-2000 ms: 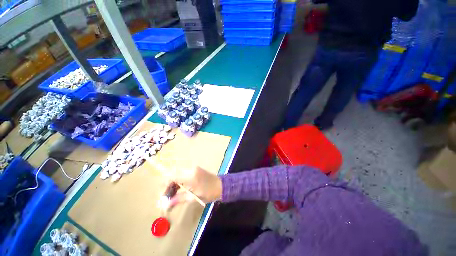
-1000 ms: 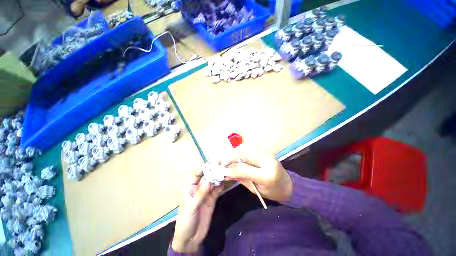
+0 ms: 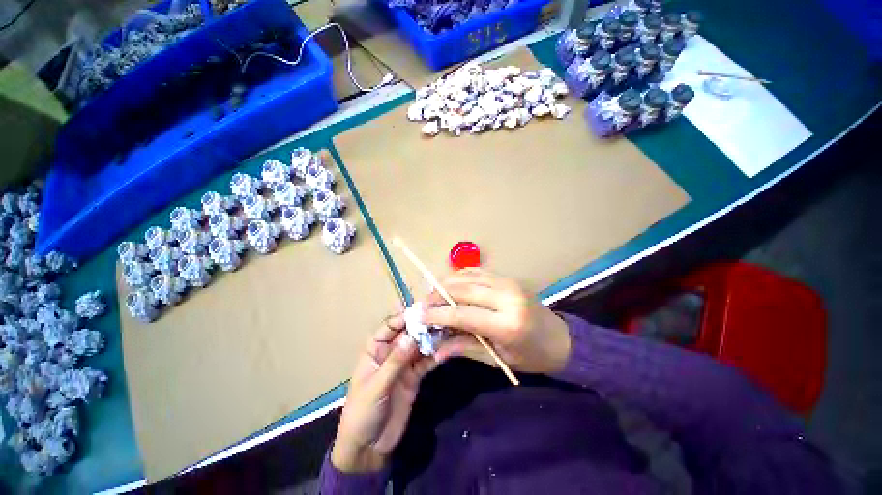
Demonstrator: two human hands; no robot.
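Note:
My left hand (image 3: 379, 394) and my right hand (image 3: 508, 324) meet at the near edge of the bench. Both hold a lumpy white-grey body (image 3: 422, 331) between their fingertips. A thin pale wooden stick (image 3: 496, 360) lies across my right hand's fingers, its upper end pointing up and left over the cardboard. Fingers cover part of the body, so I cannot tell whether another part is joined to it. The red glue dish (image 3: 465, 255) is on the right cardboard, just beyond my right hand.
Rows of bodies (image 3: 225, 253) stand on the left cardboard (image 3: 242, 387). Loose bodies (image 3: 48, 358) are heaped far left. Small white pieces (image 3: 488, 100) lie on the right cardboard (image 3: 542, 193). Purple-based pieces (image 3: 629, 68), a white sheet (image 3: 764, 135), blue bins (image 3: 193, 126) and a red stool (image 3: 769, 334) also show.
My left hand has come into view since the oldest frame. Since one second ago both hands stay together on the body, and the stick's upper end now shows beyond my right fingers.

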